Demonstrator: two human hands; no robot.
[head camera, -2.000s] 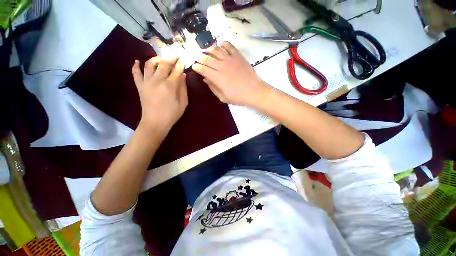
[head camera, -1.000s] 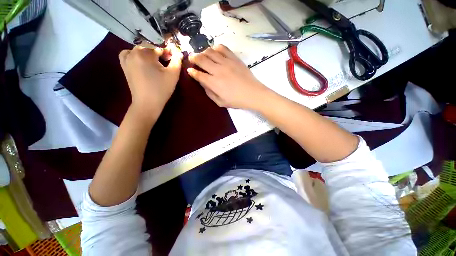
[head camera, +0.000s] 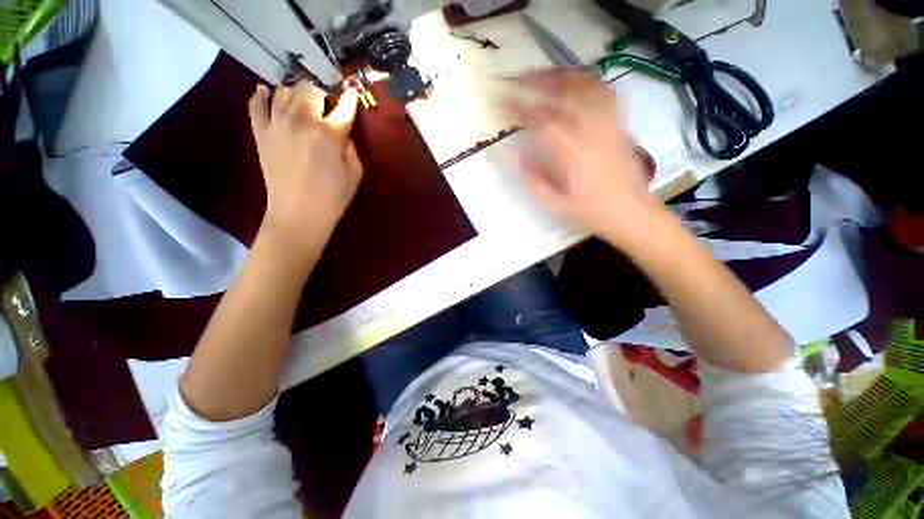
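A dark maroon fabric panel (head camera: 395, 223) lies on the white machine table under the lit needle area (head camera: 360, 91) of the sewing machine. My left hand (head camera: 306, 162) is on the panel just left of the needle, thumb and fingers pinching the fabric there. My right hand (head camera: 580, 142) is blurred, off the panel, over the red-handled scissors. One silver blade (head camera: 550, 41) of these scissors and a bit of red handle show; the rest is hidden, so I cannot tell if the hand grips them.
Black shears (head camera: 724, 106) lie to the right, partly over a green handle (head camera: 643, 63). White and maroon pieces (head camera: 152, 228) hang at the left, and more (head camera: 826, 294) lie below the table's right edge. Green baskets (head camera: 881, 405) stand at the lower right.
My right hand has left the panel beside the needle and moved right, over the red-handled scissors. My left hand has moved slightly up and left and stays on the fabric.
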